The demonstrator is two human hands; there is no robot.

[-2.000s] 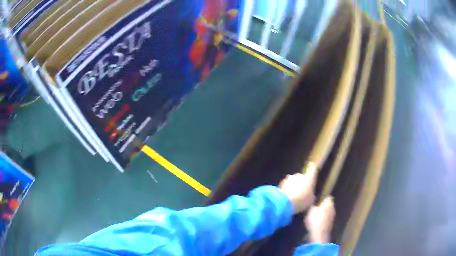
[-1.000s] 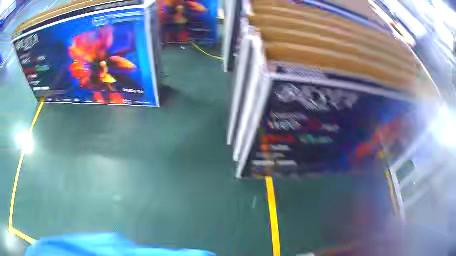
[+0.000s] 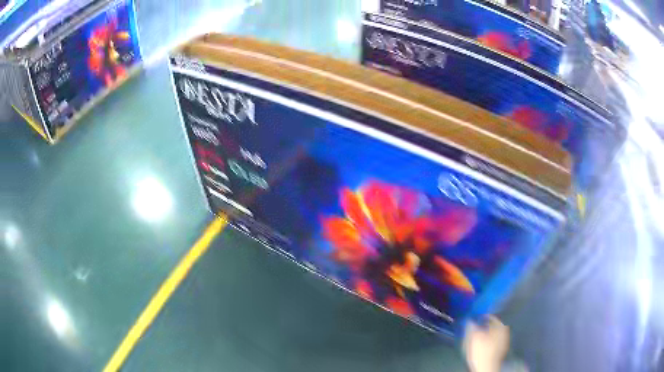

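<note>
A large dark blue TV carton (image 3: 291,182) with BESTA lettering and an orange-red flower picture stands in front of me. Its brown cardboard top (image 3: 378,94) shows along the upper edge. A blurred bare hand, which looks like my right hand (image 3: 488,345), is at the bottom right, by the carton's lower right corner. Its fingers are not clear, and I cannot tell if it touches or grips the carton. My left hand is out of the picture.
More BESTA cartons (image 3: 495,80) stand behind at the upper right. Another carton (image 3: 84,69) stands at the far left. A yellow line (image 3: 164,290) runs over the glossy green floor (image 3: 95,211) from the front carton's lower left corner.
The view has swung to other cartons, with a flower-picture carton now close and central. The blue sleeve at the bottom left is gone. A hand now shows at the bottom right.
</note>
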